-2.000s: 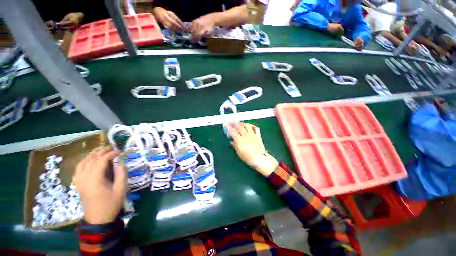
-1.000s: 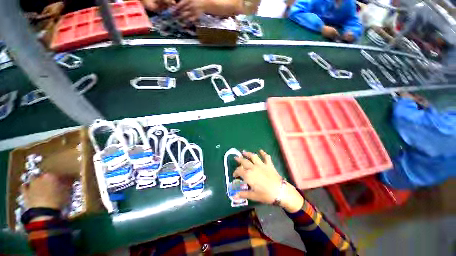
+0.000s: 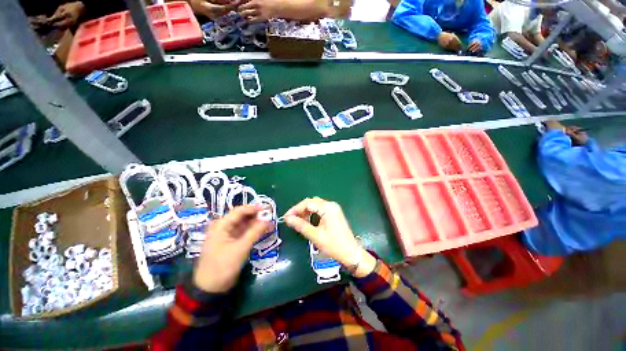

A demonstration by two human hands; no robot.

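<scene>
My left hand holds a small white fitting between thumb and fingertips, above the right end of the pile of looped units. My right hand is close beside it, thumb and index finger pinched at the fitting's right side on something thin and pale, too small to make out. A single looped unit with a blue-and-white end lies on the green bench, partly hidden under my right hand and wrist.
An open cardboard box with white fittings stands at left, a salmon-red compartment tray at right. A grey post crosses the left. Loops lie on the green belt beyond the pale rail. Coworkers sit opposite; a blue sleeve is at right.
My left hand has come out of the cardboard box to the centre with a white fitting. My right hand has let go of the single looped unit and moved up left to meet it.
</scene>
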